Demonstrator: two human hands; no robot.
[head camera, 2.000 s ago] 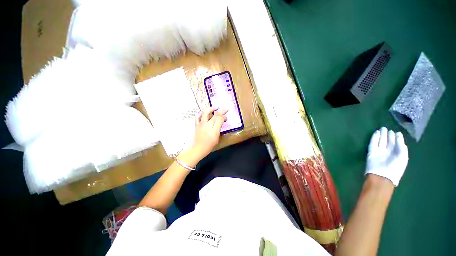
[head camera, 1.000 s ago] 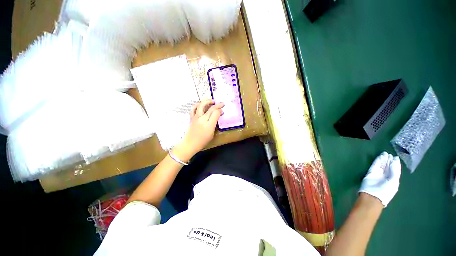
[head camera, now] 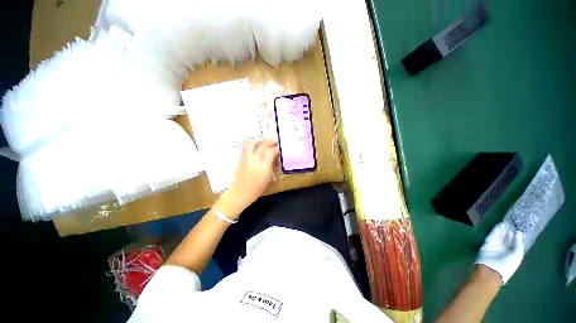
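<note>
My left hand (head camera: 256,170) is bare and rests at the left edge of a smartphone (head camera: 295,134) with a lit pink-purple screen, on the cardboard; its fingers are bent and blurred. A white bubble bag (head camera: 218,126) lies flat to the left of the phone. My right hand (head camera: 501,251), in a white glove, is at the lower end of a silvery bubble bag (head camera: 535,202) on the green surface; its fingertips overlap the bag, and the grip is partly hidden. A black unit (head camera: 475,186) with a grille stands just left of that bag.
A large stack of bubble bags (head camera: 95,132) covers the left of the cardboard (head camera: 136,211). The wrapped rail (head camera: 379,183) runs beside the green surface. Another black unit (head camera: 424,58) is farther up. Part of a silvery bag (head camera: 571,265) shows at the right edge. Red strapping (head camera: 138,270) is below the cardboard.
The black unit and silvery bag have moved down the view, and another unit has come into view at the top. My right hand has reached the bag. My left fingers have drawn off the screen.
</note>
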